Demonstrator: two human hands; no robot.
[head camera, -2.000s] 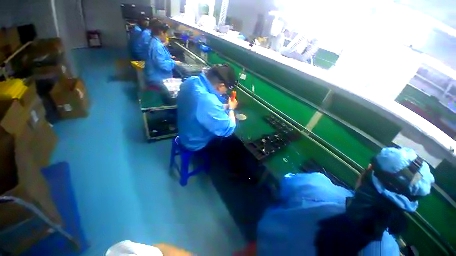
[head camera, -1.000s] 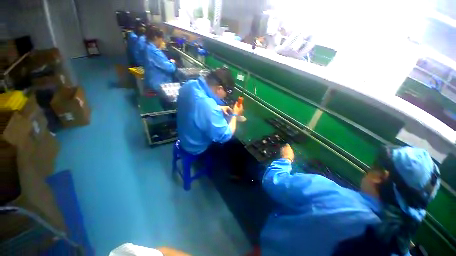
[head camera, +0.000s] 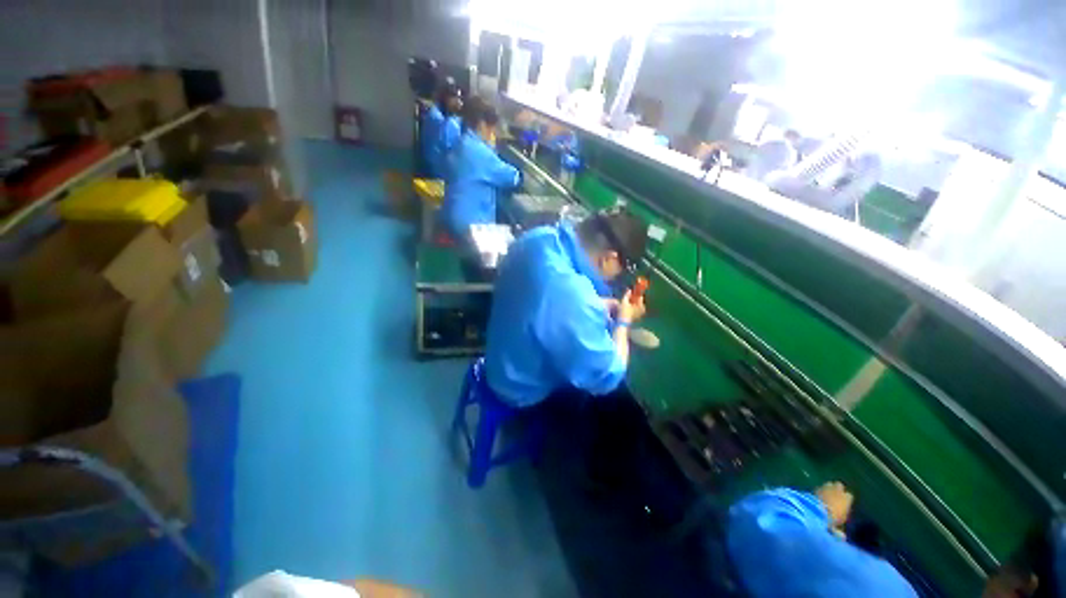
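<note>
A strip of bare skin (head camera: 388, 589) with white cloth (head camera: 295, 585) beside it shows at the bottom edge, left of centre. It looks like part of my left arm or hand, cut off by the edge, so fingers and any hold are hidden. My right hand is out of the picture. Nearest in front, a worker in a blue smock (head camera: 807, 549) reaches a hand over the green bench (head camera: 684, 350). Black parts trays (head camera: 731, 435) lie on it. A second seated worker (head camera: 549, 310) holds an orange-red screwdriver (head camera: 638, 290) upright.
A blue stool (head camera: 497, 435) stands under the second worker. More blue-clad workers (head camera: 473, 175) sit farther along. A low trolley (head camera: 450, 321) stands behind the bench. Cartons (head camera: 281, 240), a yellow tray (head camera: 123, 201), a blue sheet (head camera: 214, 444) and a curved metal bar (head camera: 117, 479) are at the left.
The view has turned left, so the bench and workers sit farther right. The nearest worker is now mostly cut off at the lower right. The skin and white cloth stay at the bottom edge.
</note>
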